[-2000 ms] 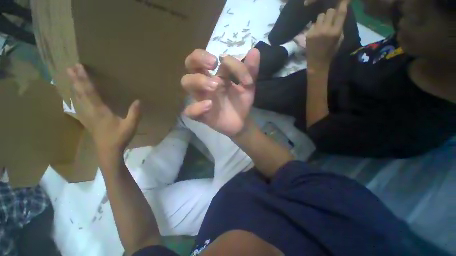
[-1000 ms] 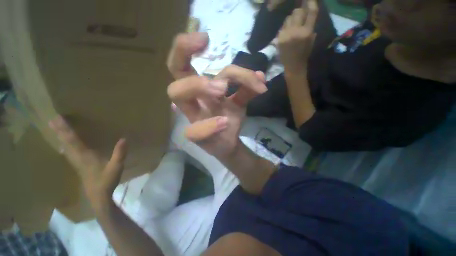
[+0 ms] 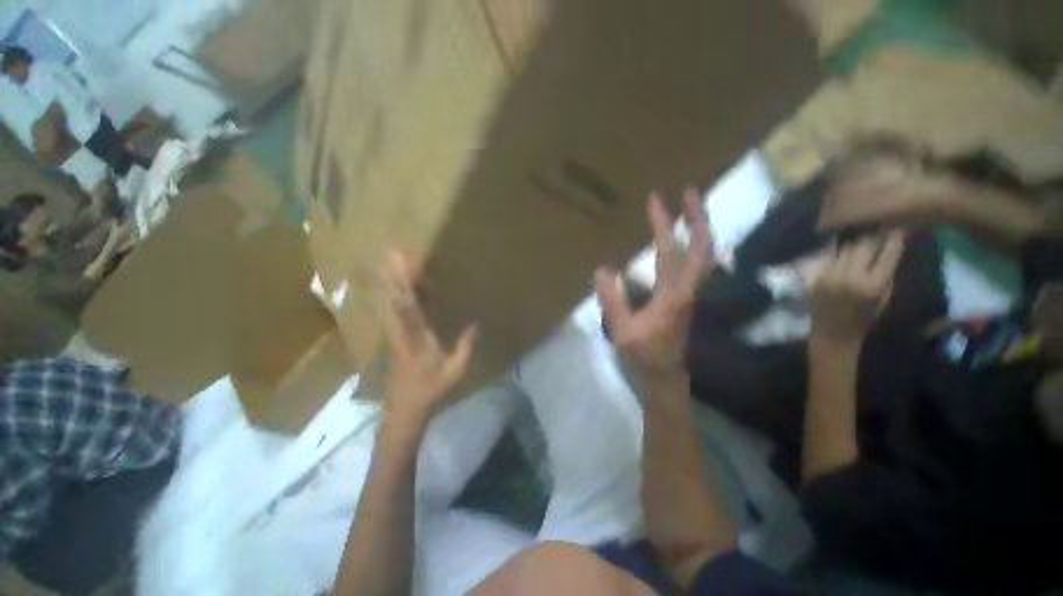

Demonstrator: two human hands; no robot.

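Observation:
A thick stack of brown cardboard blanks (image 3: 583, 151) stands tilted in front of me, its broad face toward me with a dark blurred print mark and its layered edges showing on the left. My left hand (image 3: 422, 349) lies against the stack's lower left edge, fingers spread and thumb out. My right hand (image 3: 662, 291) is at the stack's lower right edge, fingers apart and palm toward the stack; whether it touches is blurred. Neither hand is closed on anything. The top of the stack is cut off by the frame.
An open brown carton (image 3: 210, 303) is at the left, beside a person in a checked sleeve (image 3: 88, 425). A person in black (image 3: 933, 466) sits close on the right. White sheets (image 3: 222, 501) lie below. Other people are at the far upper left.
The view has swung, so the stack appears farther right and more tilted. My right hand has opened from curled fingers and moved to the stack's right edge. My left hand remains at its left edge.

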